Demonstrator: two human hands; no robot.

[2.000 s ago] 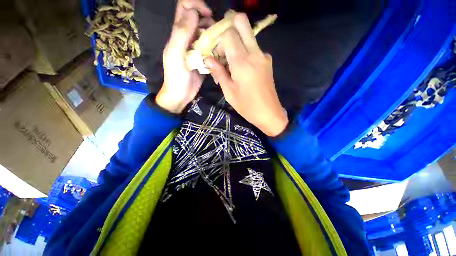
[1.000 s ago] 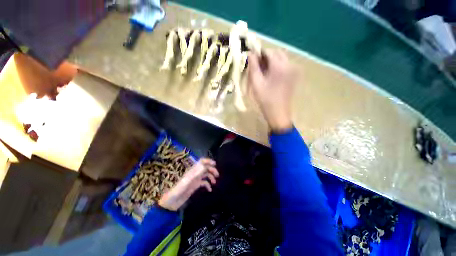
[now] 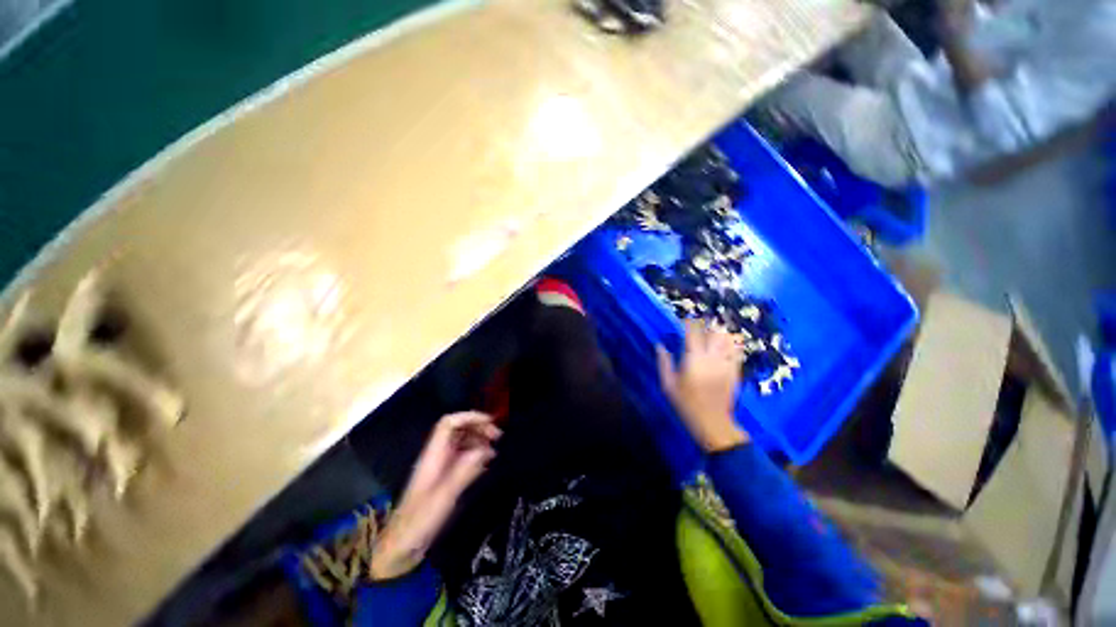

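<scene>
My right hand point(image 3: 706, 377) is in the right blue parts bin point(image 3: 836, 312), its fingers touching the heap of small black-and-tan hip pieces point(image 3: 722, 263); whether it grips one is hidden. My left hand point(image 3: 448, 474) is over my lap with its fingers loosely curled, and I see nothing in it. Joined leg pairs point(image 3: 80, 423), tan with dark tops, lie in a blurred group at the left end of the work surface.
The narrow tan work surface point(image 3: 404, 184) runs diagonally beside a green strip point(image 3: 159, 86). A dark item point(image 3: 621, 14) lies at its far end. A bin of tan limbs point(image 3: 343, 557) is at lower left, an open carton point(image 3: 955, 392) at right. Another person's sleeve point(image 3: 979, 116) shows at upper right.
The view has turned to the right. My right hand has left the row of leg pairs on the table and gone into the right bin. My left hand has moved away from the limb bin, over my lap.
</scene>
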